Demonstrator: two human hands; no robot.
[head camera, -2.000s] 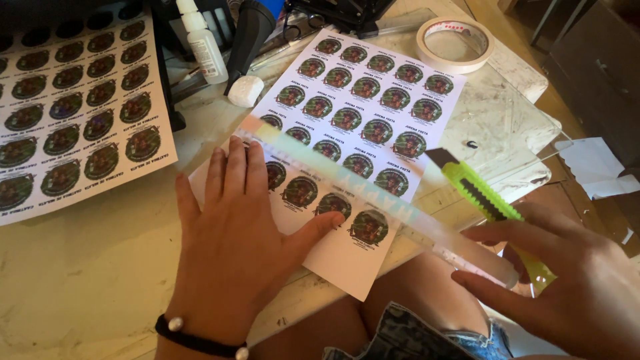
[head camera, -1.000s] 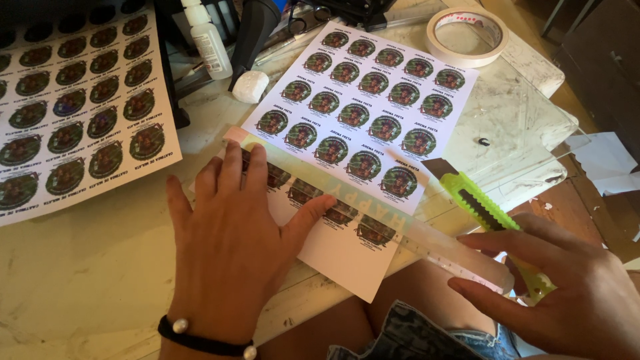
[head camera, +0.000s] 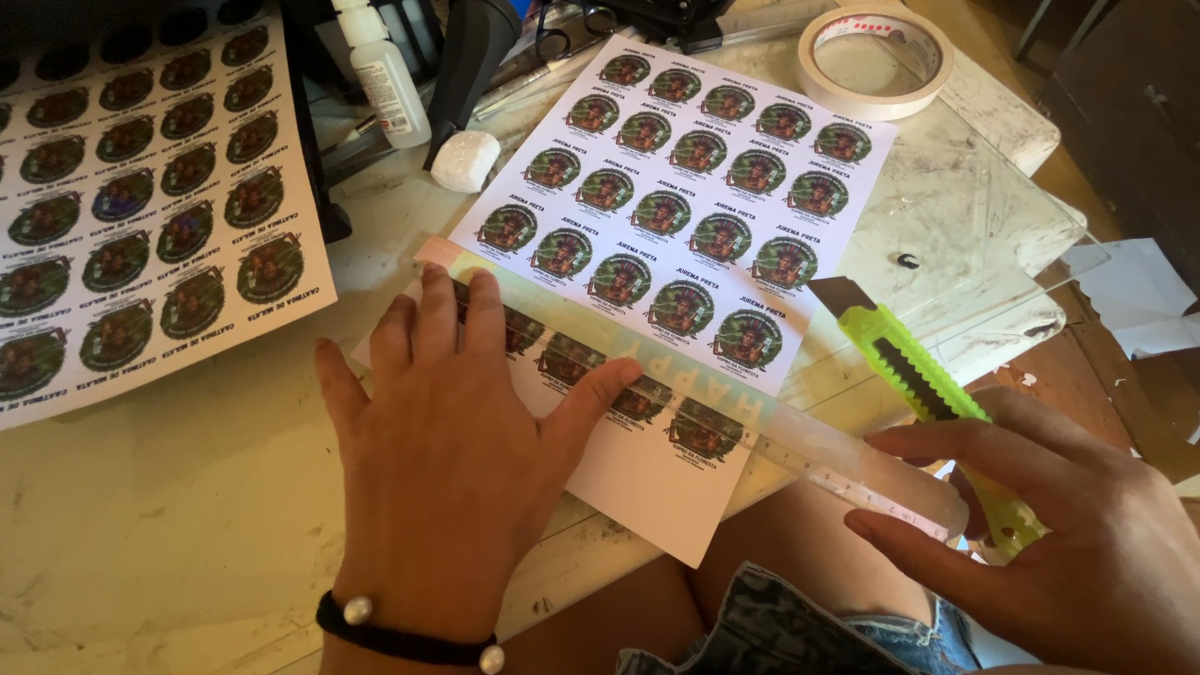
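Note:
A translucent pastel plastic ruler (head camera: 694, 361) lies slantwise across a white sheet of round printed labels (head camera: 670, 211). My left hand (head camera: 450, 422) is spread flat, its fingertips and thumb pressing on the ruler's left part. In my right hand (head camera: 1041, 506) is a lime-green snap-off utility knife (head camera: 923, 370), its blade pointing up and left, above the sheet's right edge. My right thumb and index finger are at the ruler's right end; whether they pinch it is hard to tell. Several printed labels show through and below the ruler.
Another printed label sheet (head camera: 141, 234) lies at the left. Behind stand a small white bottle (head camera: 389, 94), a white lump (head camera: 466, 160), a black tool handle (head camera: 473, 66) and scissors (head camera: 553, 42). A roll of masking tape (head camera: 877, 61) rests on the worn table near its right edge. Paper scraps (head camera: 1139, 291) lie lower right.
The ruler has shifted slightly against the printed rows since the first frame, and now lies closer along a gap between them. Both hands keep nearly the same pose.

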